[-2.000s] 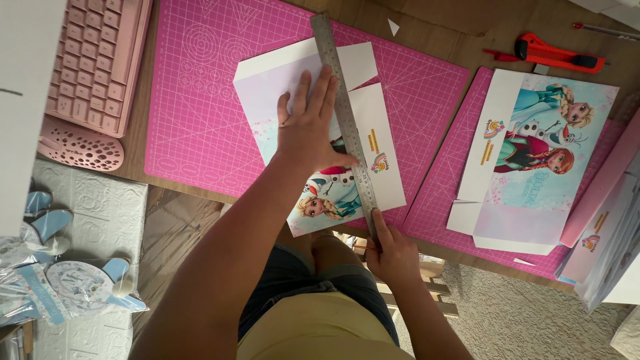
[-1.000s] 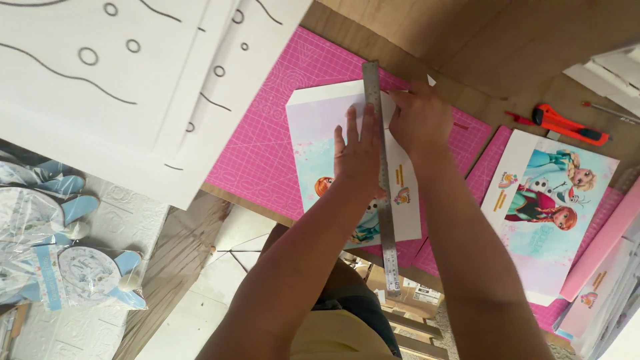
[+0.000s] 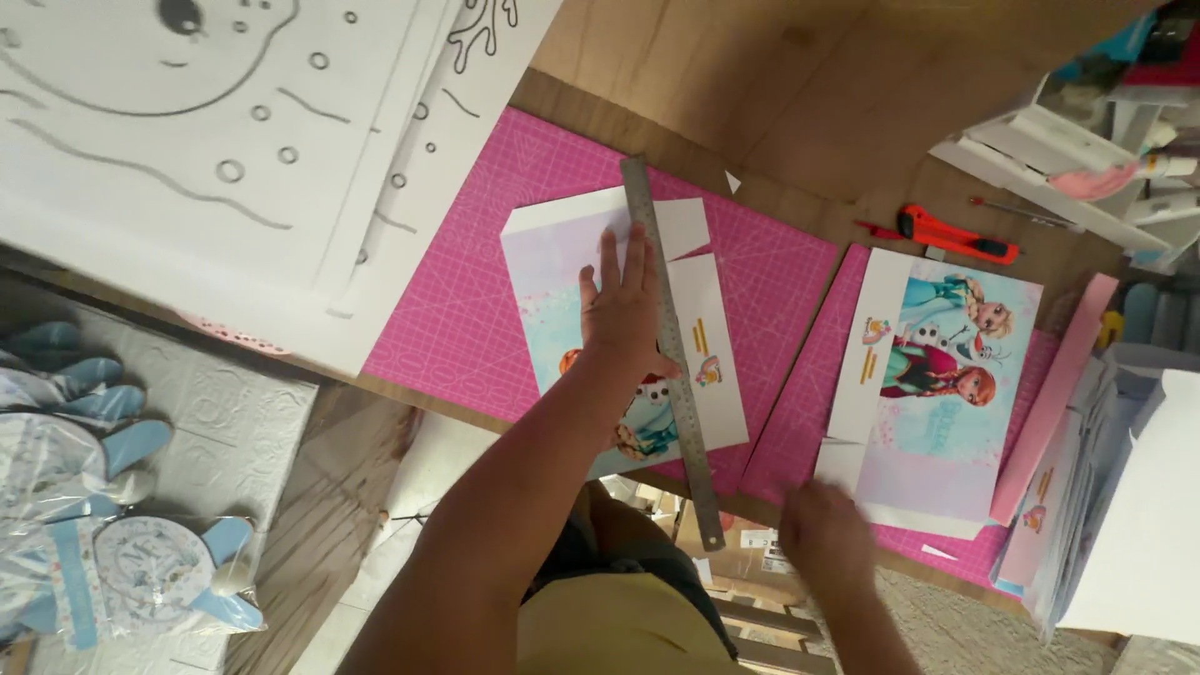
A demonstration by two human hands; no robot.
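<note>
A printed cardstock sheet with cartoon figures [image 3: 553, 281] lies on the pink cutting mat [image 3: 450, 309]. Across it runs a steel ruler [image 3: 682, 403], its lower end reaching past the table's front edge. My left hand [image 3: 623, 314] is spread flat over the sheet, thumb on the ruler, pressing rather than gripping. My right hand [image 3: 827, 534], blurred, is off to the right of the ruler's lower end, near the front edge; whether it holds something cannot be told. A second printed sheet [image 3: 947, 469] rests on the right-hand mat.
A red snap-off cutter [image 3: 956, 234] and a pen [image 3: 1027, 214] lie behind the second sheet. Large white sheets with line drawings [image 3: 187, 216] cover the left side. Stacked papers [image 3: 1059, 506] stand at the right. Bagged blue-and-white items [image 3: 150, 562] sit at lower left.
My right hand was at the ruler's lower end, then beyond the sheet near the ruler's upper part, and is now back near the front edge. My left hand stays on the sheet. The view has shifted.
</note>
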